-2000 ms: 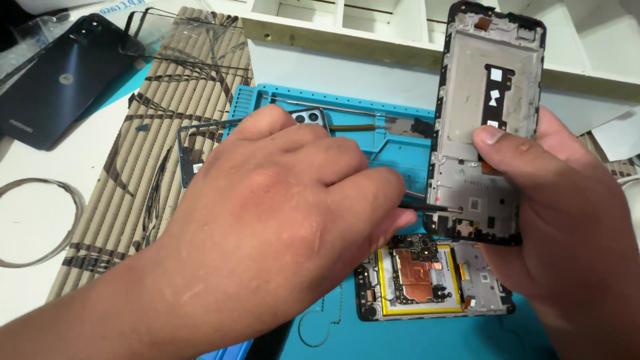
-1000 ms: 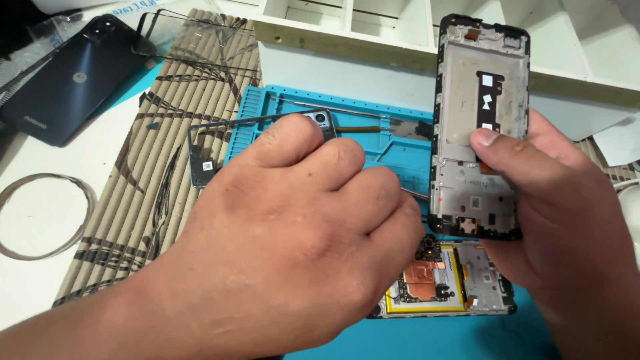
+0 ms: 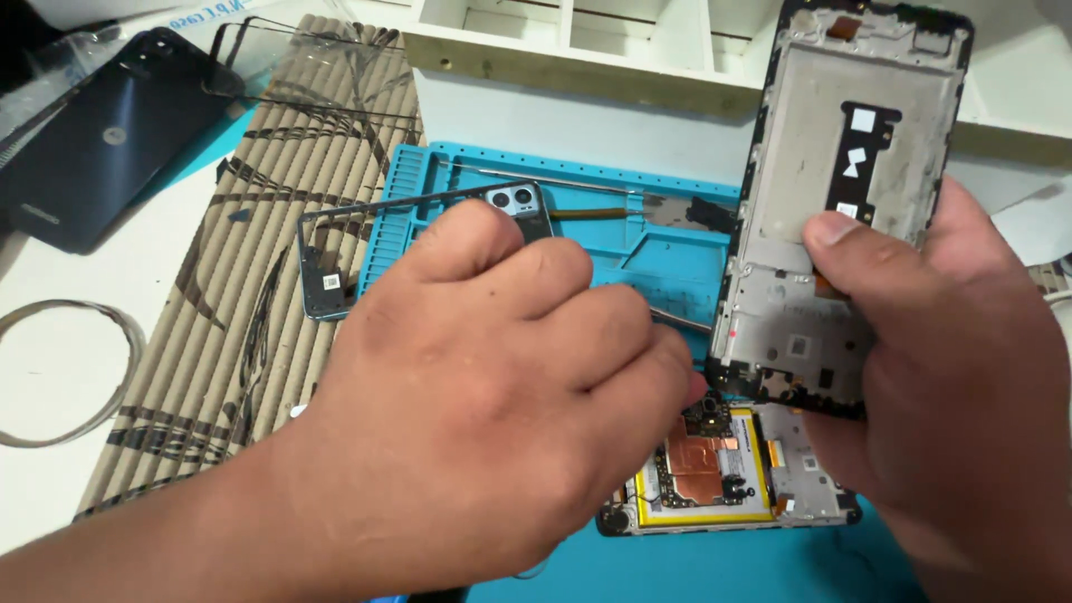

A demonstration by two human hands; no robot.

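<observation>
My right hand [image 3: 946,318] grips a bare phone mid-frame [image 3: 821,159], raised and tilted, its thumb on the inner face near a black strip with white stickers. My left hand [image 3: 502,368] is beside the frame's lower left edge, back toward the camera and fingers curled; its fingertips and anything between them are hidden. Below the frame lies an opened phone [image 3: 708,469] with a yellow-edged battery and copper-covered board. A phone back housing with camera rings [image 3: 327,276] lies partly behind my left hand. A thin metal tool [image 3: 682,320] shows between my left hand and the frame.
A blue repair mat [image 3: 578,172] holds a brown-handled tool [image 3: 590,214]. Behind stands a white compartment box [image 3: 586,71]. At left are a corrugated mat [image 3: 226,243], a dark blue phone back [image 3: 100,142], a thin black frame [image 3: 335,109] and a wire coil [image 3: 138,360].
Two seconds ago a dark tool tip from my left hand reached over the frame's lower part; it no longer shows there. My right hand still holds the frame.
</observation>
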